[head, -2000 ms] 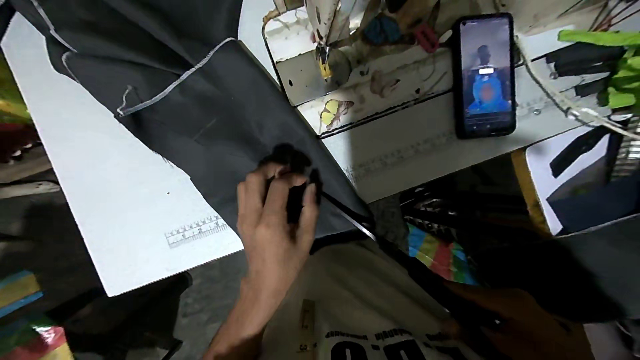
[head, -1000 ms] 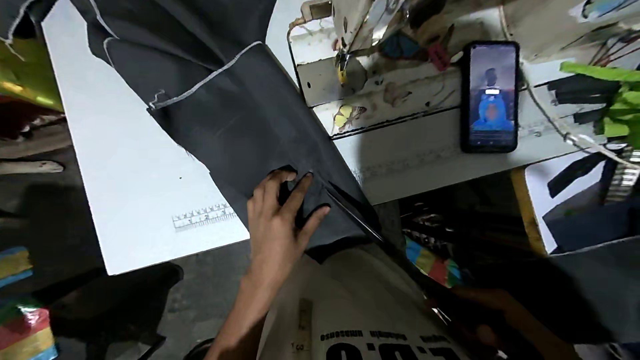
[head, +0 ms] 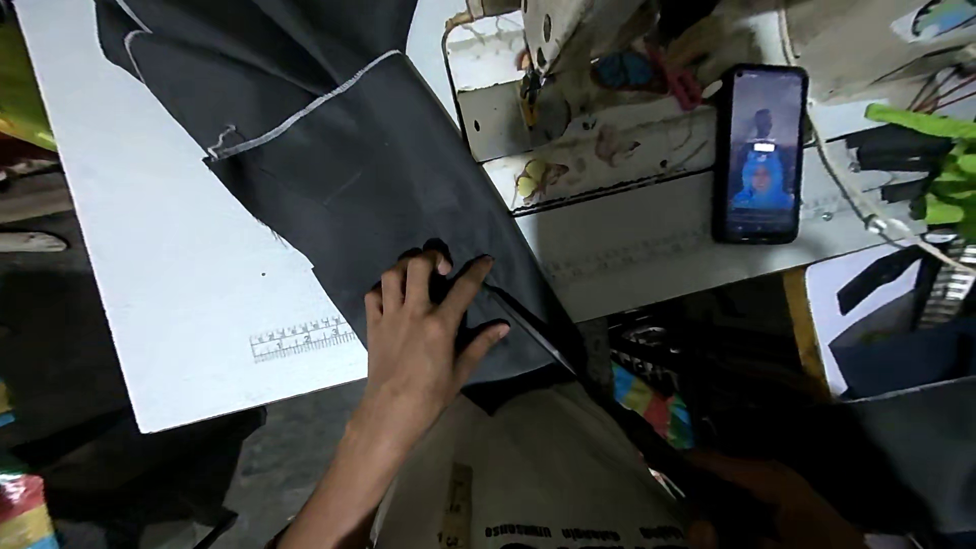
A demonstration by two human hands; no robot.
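Dark grey fabric [head: 358,183] with a pale overlocked seam lies over the white table and hangs at its front edge. My left hand [head: 419,328] rests on it palm down, fingers spread, pressing the cloth. Scissors [head: 534,332] lie along the fabric's right part, their tips close to my left index finger and thumb. In deep shadow at the lower right, my right hand [head: 747,488] is around the dark scissor handles. How far the blades are apart is hard to tell.
A sewing machine [head: 511,114] stands behind the fabric's right edge. A smartphone [head: 760,152] lies right of it. The white table [head: 191,290] bears a printed ruler scale [head: 301,339]. Green and black scraps [head: 945,175] sit at the far right.
My left hand's fingers have spread out from their more bunched pose. The scissors remain at the fabric's right part, in my right hand.
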